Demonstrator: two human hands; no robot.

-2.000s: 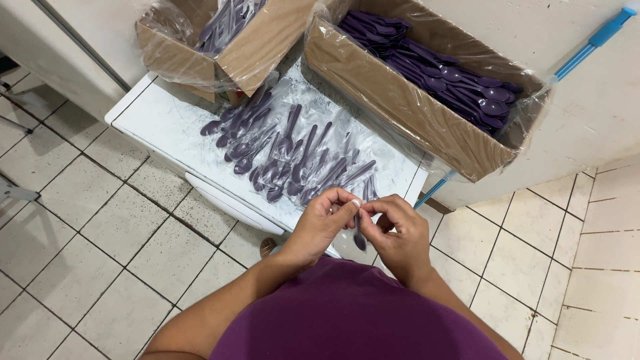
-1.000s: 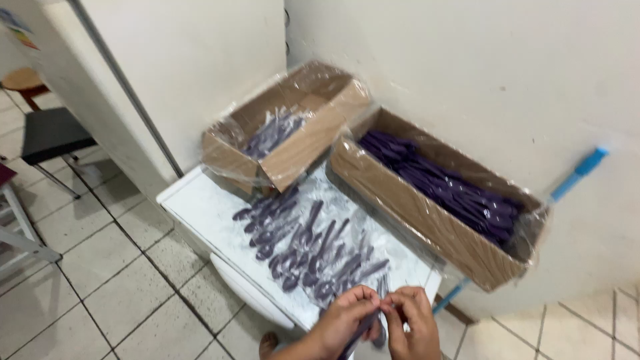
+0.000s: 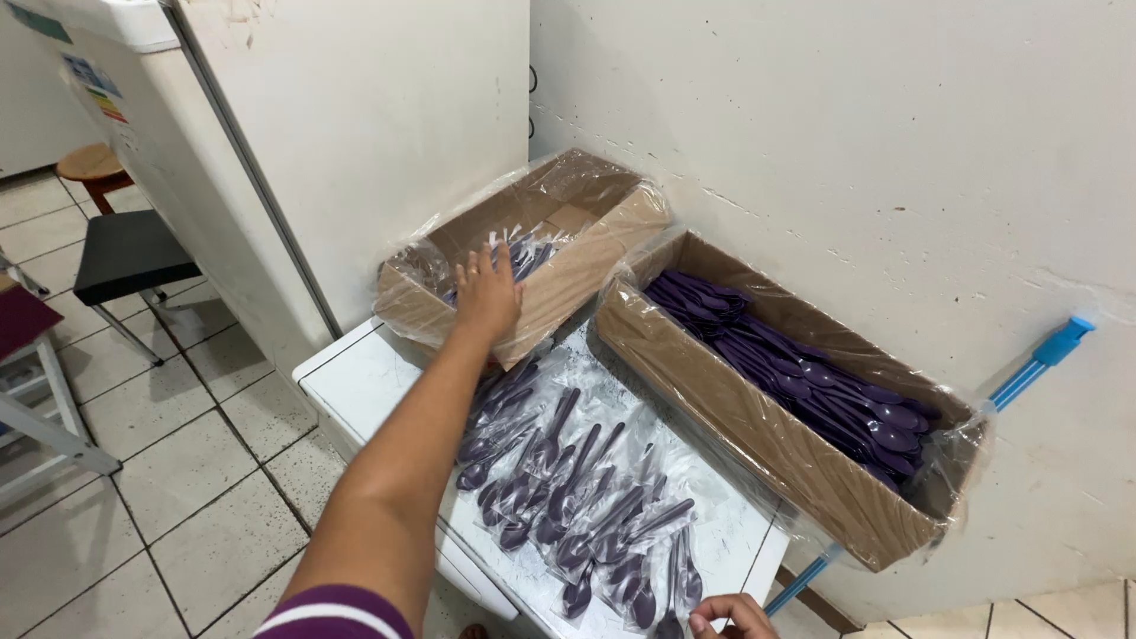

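Observation:
My left hand [image 3: 488,297] reaches over the near edge of the left cardboard box [image 3: 568,288], its fingers by the bagged purple spoons [image 3: 532,253] with white ties; whether it grips one is hidden. At the bottom edge, my right hand [image 3: 732,614] is partly cut off, its fingertips beside a purple spoon [image 3: 668,621] at the end of the spread; its hold is unclear. Purple spoons in clear plastic bags [image 3: 568,497] lie in overlapping rows on the white top. Many unbagged purple spoons [image 3: 799,382] fill much of the right cardboard box [image 3: 754,426], lined with clear plastic.
Both boxes stand on the white appliance top [image 3: 355,377], against the wall [image 3: 843,160]. A refrigerator [image 3: 373,133] rises at the left. A blue pole [image 3: 1021,382] leans behind the right box. A black-seated stool [image 3: 133,253] and a wooden stool [image 3: 91,162] stand farther left.
My hands were together at a spoon near the front corner; they are now apart, the left stretched forward to the left box. The view has tilted up.

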